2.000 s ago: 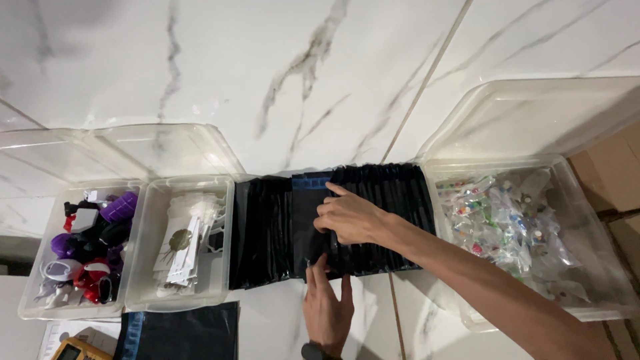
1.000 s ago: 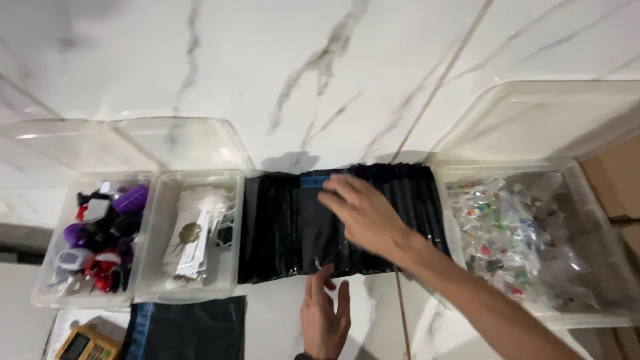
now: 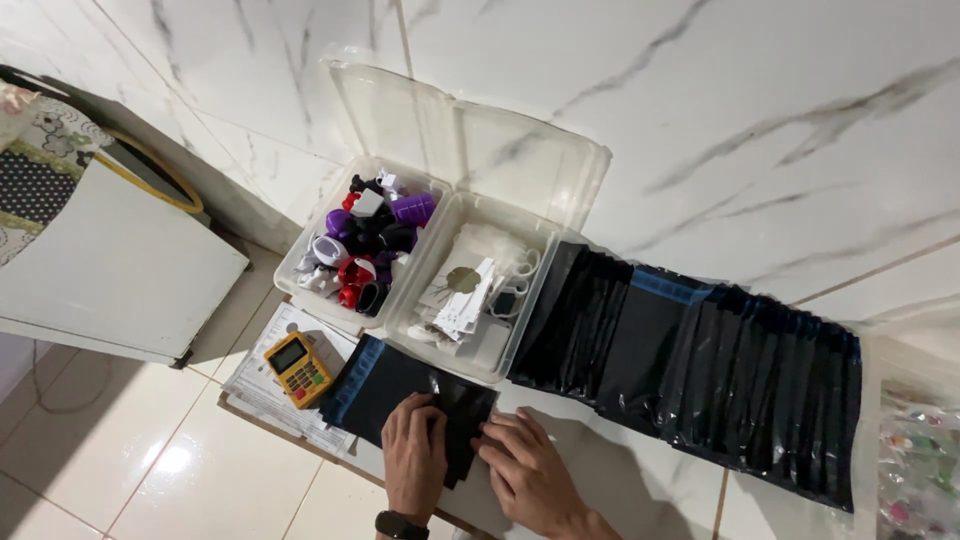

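Note:
A black plastic mailer bag with a blue strip lies flat near the front edge. My left hand, with a dark watch at the wrist, rests on its surface, fingers down. My right hand touches or nearly touches the bag's right end; whether its fingers pinch the film is hard to tell. Right of the clear plastic boxes stands a long row of folded black mailer bags, one showing its blue strip. Left of my left hand, a yellow card terminal sits on printed papers.
One open box holds purple, red, black and white plastic pieces; the box beside it holds white cards and small parts. Clear packets fill a container at far right. A white cabinet stands at left, above the tiled floor.
Both hands have moved left, from the row of black bags to the single bag lying beside the card terminal. The view has swung left.

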